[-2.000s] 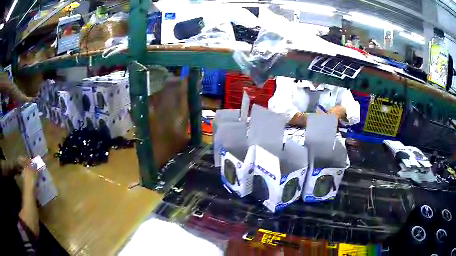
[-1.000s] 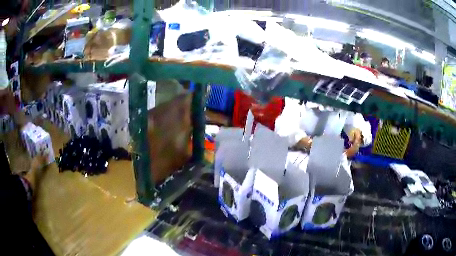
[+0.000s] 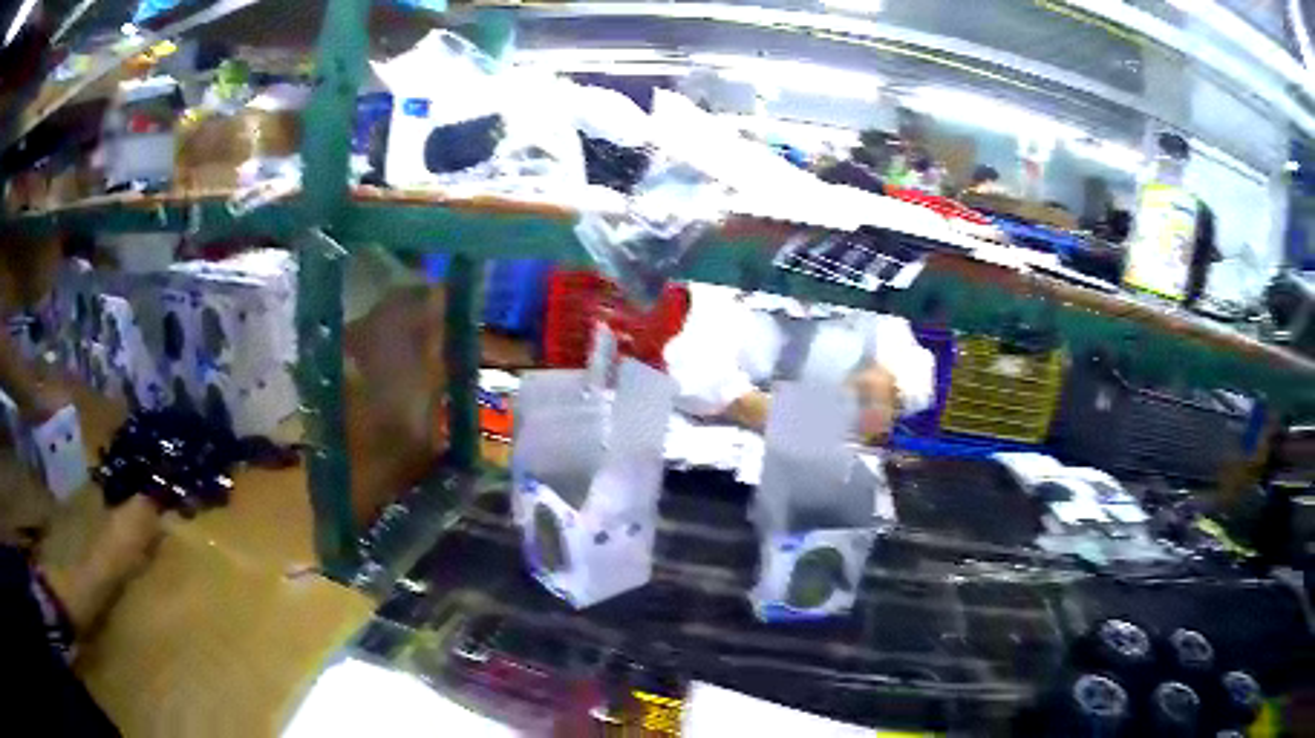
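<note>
An open white retail box [image 3: 613,555] stands upright on the dark bench [image 3: 692,649] with its pale flap raised. A second open box [image 3: 811,574] stands to its right, flap up, with a gap between them. A white edge [image 3: 779,717], blurred and cut off by the bottom rim, shows near me; I cannot tell what it is. Black product units [image 3: 1139,678] with pale ring marks lie at the lower right. Neither of my hands is in view.
Green-framed shelving [image 3: 329,418] crosses in front. At left, a co-worker's arm [image 3: 104,570] reaches over the tan bench [image 3: 217,620] by a black heap [image 3: 162,461]. Another person [image 3: 793,353] works opposite. Flat cartons [image 3: 1089,505] lie far right.
The box that stood in the middle of the group is gone from its place, leaving a gap. The white edge has appeared at the bottom. The view has shifted to the right.
</note>
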